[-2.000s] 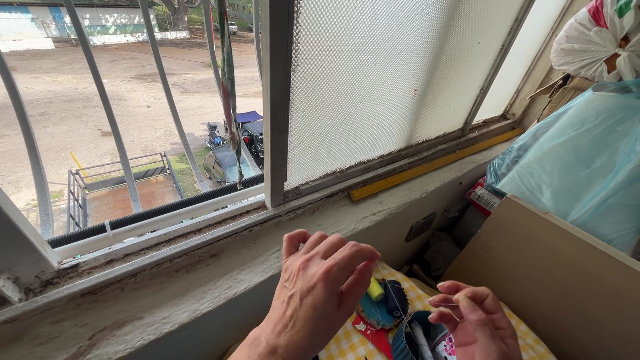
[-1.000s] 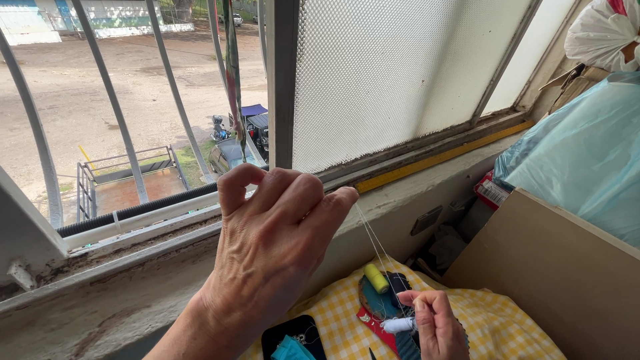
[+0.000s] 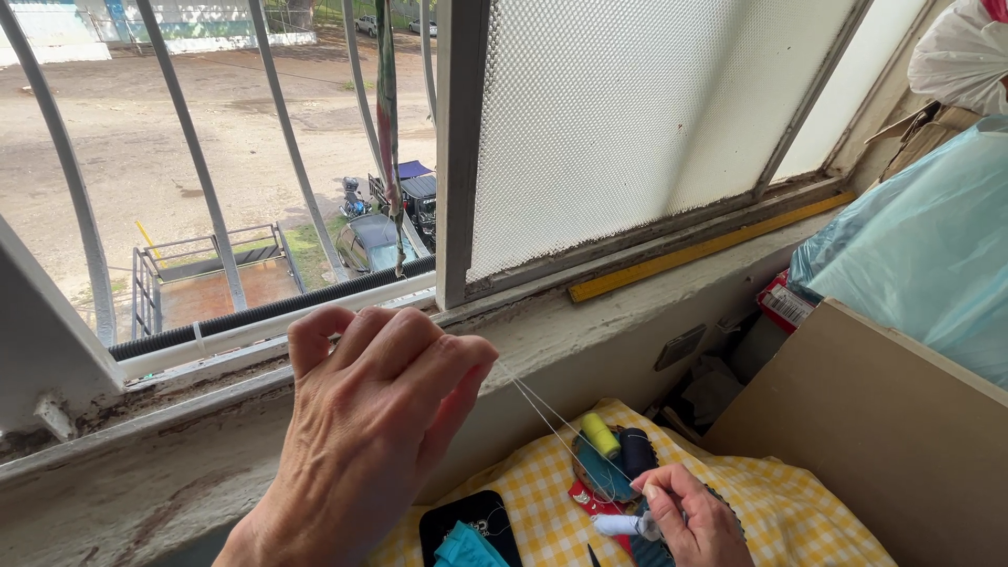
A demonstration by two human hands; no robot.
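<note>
My left hand (image 3: 378, 409) is raised in front of the window sill, thumb and forefinger pinched on white thread (image 3: 543, 405). Two strands slant down from it to my right hand (image 3: 689, 512), whose fingertips pinch them over the yellow checked cloth (image 3: 787, 504). Beside the right fingers lies a white thread spool (image 3: 614, 524). Behind it are a yellow-green spool (image 3: 600, 435) and a dark spool (image 3: 637, 453) on a round blue piece. A red piece (image 3: 584, 496) lies below these. Whether a needle is held cannot be seen.
A black pad (image 3: 504, 516) bears a turquoise cloth (image 3: 470, 547). A yellow strip (image 3: 709, 248) lies on the sill (image 3: 520, 346). To the right stand a cardboard panel (image 3: 866, 409), a red box (image 3: 781, 303) and a bluish plastic bag (image 3: 929, 244). Window bars (image 3: 185, 150) are at the left.
From two seconds to one second ago, my hands moved farther apart, with the thread stretched between them. Since then the left hand has stayed raised, the thread still between both hands.
</note>
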